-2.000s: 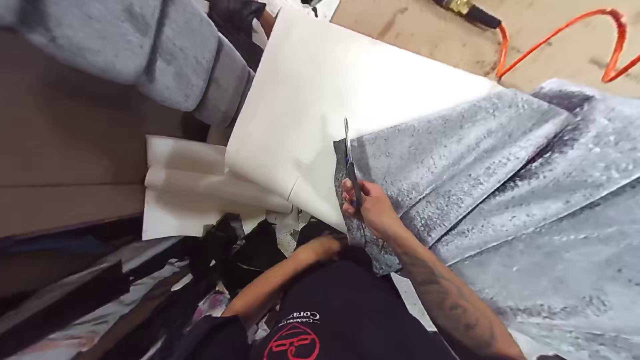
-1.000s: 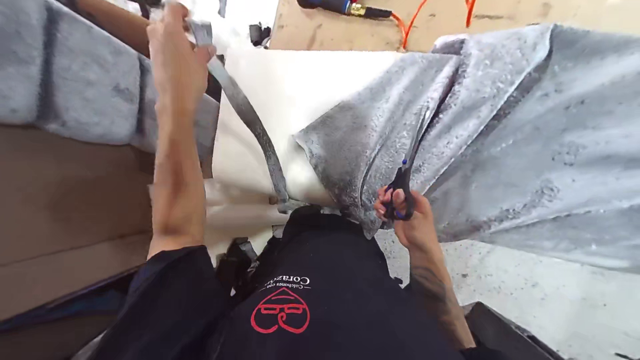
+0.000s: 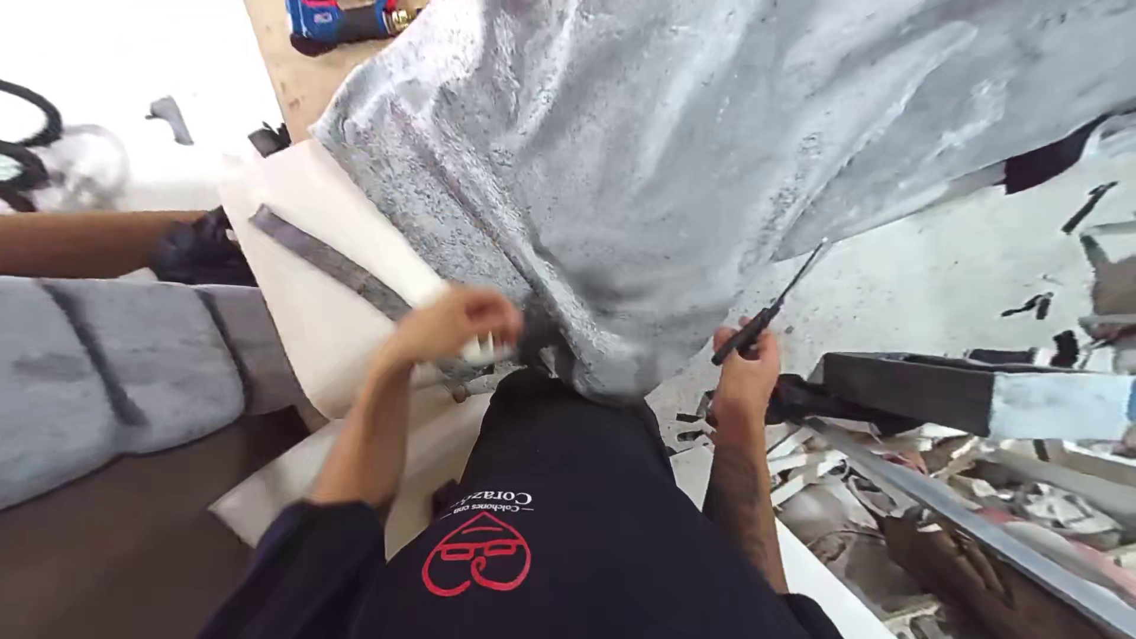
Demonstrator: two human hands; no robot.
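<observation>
A large sheet of grey plush fabric [image 3: 657,177] drapes across the work surface in front of me. My right hand [image 3: 747,359] is closed on a pair of scissors [image 3: 770,311] with dark handles, beside the fabric's right edge, blades pointing up and away. My left hand [image 3: 461,324] is blurred near the fabric's lower left edge; whether it grips anything is unclear. A narrow grey fabric strip [image 3: 328,264] lies on the white sheet material [image 3: 302,328], its lower end close to my left hand.
A blue and black air tool [image 3: 346,22] lies on the board at the top. Grey upholstered cushions [image 3: 133,364] stand at the left. At the right are a dark box-like frame [image 3: 905,386] and a heap of scraps [image 3: 1029,515] beside a metal rail [image 3: 976,524].
My left hand, raised with the strip a second ago, is now low by the fabric, and the strip lies on the white sheet. The view has swung to the right.
</observation>
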